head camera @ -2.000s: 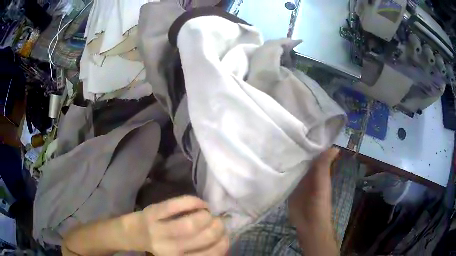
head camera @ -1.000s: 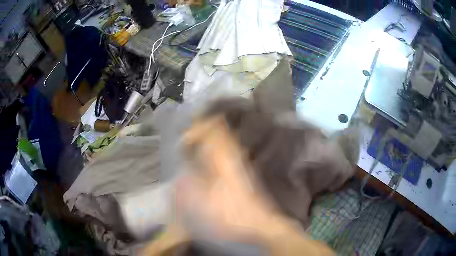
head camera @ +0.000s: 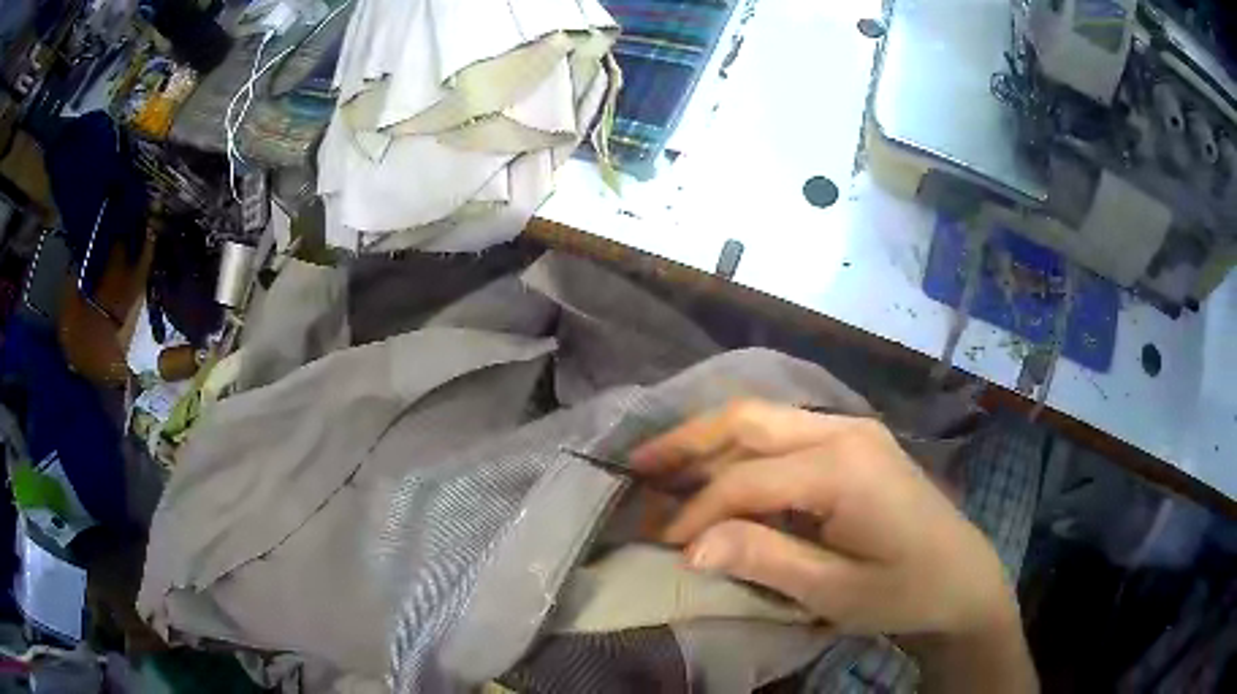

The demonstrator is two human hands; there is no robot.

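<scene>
Grey-brown garment cloth [head camera: 299,461] lies heaped in folds below the table's front edge, in front of me. A narrow folded strip with a stitched edge [head camera: 536,569] lies on it, left of my hand. A cream piece [head camera: 651,594] and a dark brown section show below. My right hand [head camera: 841,515] comes in from the lower right, fingers pointing left. Its fingertips touch the cloth by the strip's upper end; whether they pinch it I cannot tell. My left hand is out of view.
The white table [head camera: 773,251] crosses behind the cloth. Layered white pieces [head camera: 468,122] hang at its left end beside striped cloth [head camera: 665,68]. The overlock machine [head camera: 1099,203] stands right, with a thread-strewn blue plate [head camera: 1024,292] before it. Clutter and a thread cone [head camera: 235,274] are left.
The pale cloth held up earlier is lowered, and the garment now lies spread out. Both hands showed two seconds ago; now only my right hand shows. The camera view has shifted.
</scene>
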